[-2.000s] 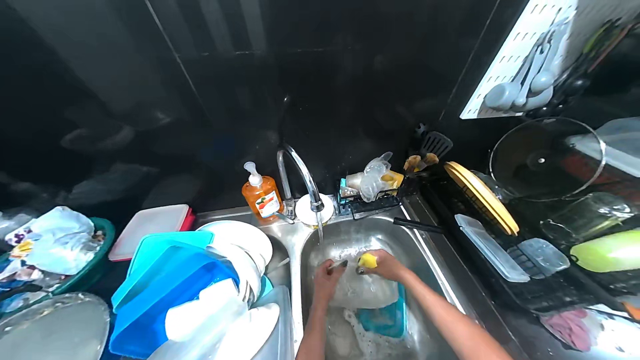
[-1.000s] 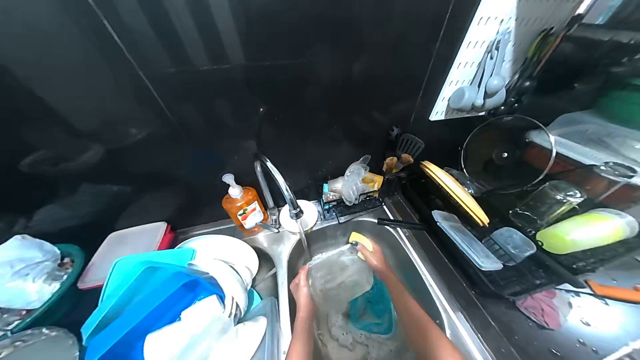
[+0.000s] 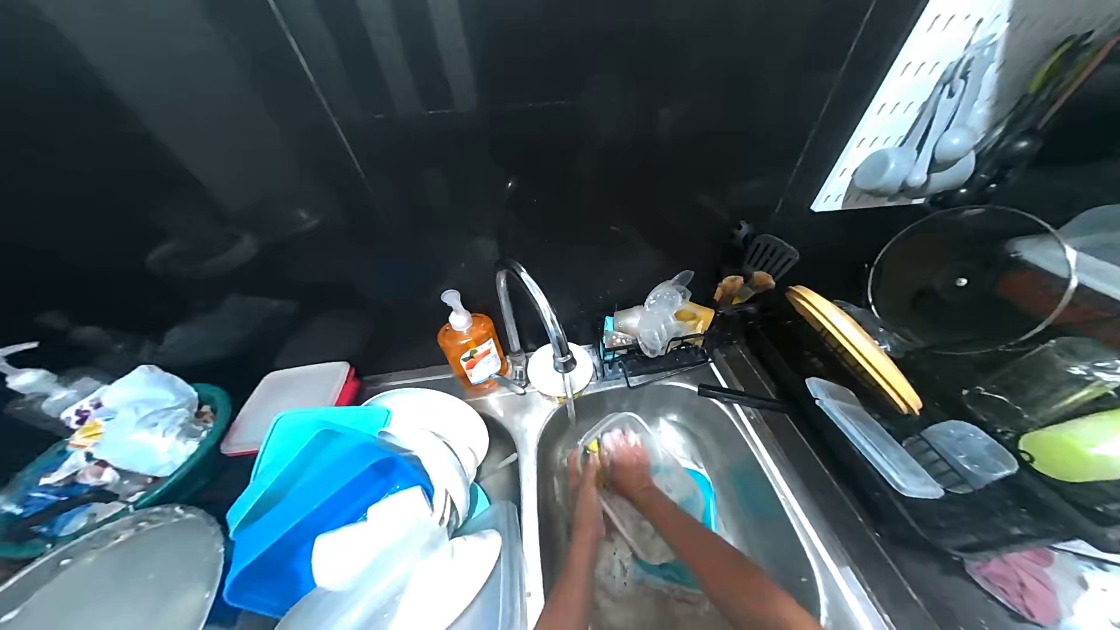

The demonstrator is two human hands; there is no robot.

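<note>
Over the right basin of the steel sink (image 3: 779, 542), my left hand (image 3: 588, 477) grips the left edge of a clear plastic container (image 3: 643, 516), tilted below the running faucet (image 3: 538, 302). My right hand (image 3: 626, 464) is at the container's upper part, with a bit of yellow sponge (image 3: 594, 446) showing between the two hands. Its fingers look soapy, and its exact hold on the sponge is partly hidden. A teal container (image 3: 707, 494) lies beneath in cloudy water.
Plates (image 3: 437, 416), blue containers (image 3: 306, 525) and white bowls crowd the left basin. An orange soap bottle (image 3: 472, 350) stands behind, left of the faucet. A black dish rack (image 3: 875, 490) lines the right side, a pan handle (image 3: 744, 399) jutting over the basin. A waste-filled green basin (image 3: 210, 437) sits far left.
The clear container has turned to a steeper tilt under the faucet. My right hand and the yellow sponge have moved left from the container's upper right, close to my left hand.
</note>
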